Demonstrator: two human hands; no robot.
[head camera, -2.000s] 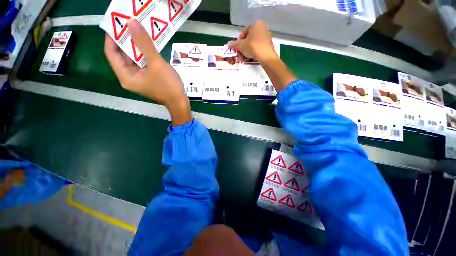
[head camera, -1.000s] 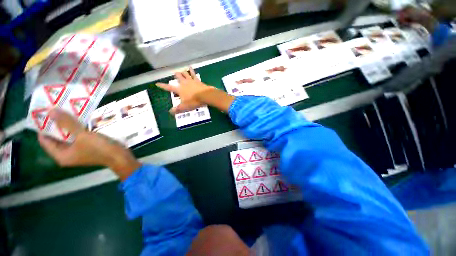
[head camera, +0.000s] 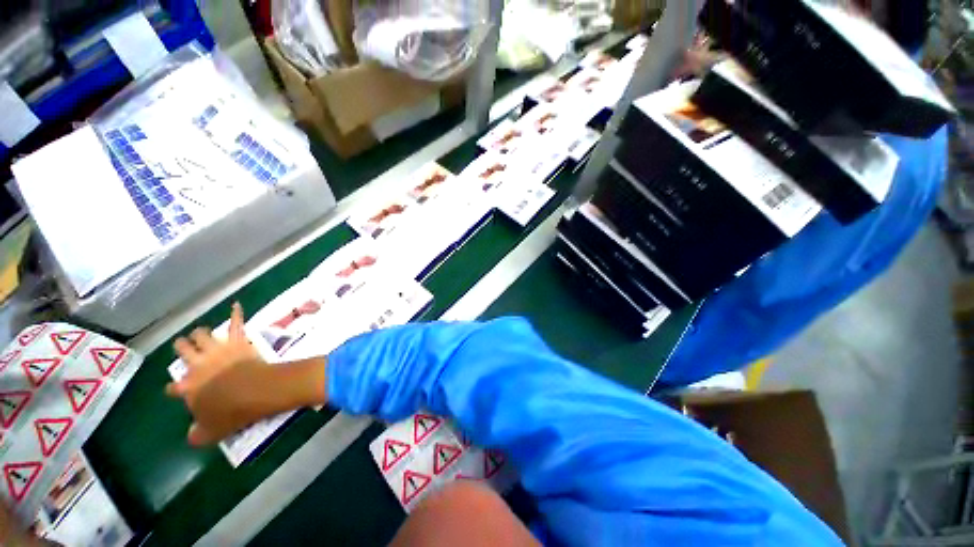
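Observation:
My right hand (head camera: 226, 387) lies with spread fingers over a white product box (head camera: 256, 436) on the green belt; the hand hides most of the box. The raised, curved label sheet (head camera: 53, 393) with red warning triangles is at the left edge. Only a sliver of my left hand (head camera: 11, 531) shows at the sheet's lower edge; its fingers are hidden. Another product box (head camera: 88, 513) lies partly under that sheet. A second label sheet (head camera: 436, 457) rests on the near ledge, partly covered by my right sleeve.
A row of product boxes (head camera: 368, 280) runs up the belt. A large white carton (head camera: 176, 192) stands across its far side, beside a brown carton (head camera: 368, 107). Dark stacked boxes (head camera: 684, 203) stand at right, by a person in blue (head camera: 844, 256). A metal post (head camera: 630, 102) rises beyond.
The view has swung right, showing the stacked boxes. My right hand has left the earlier box for another beside the row. My left hand has mostly gone out of the picture.

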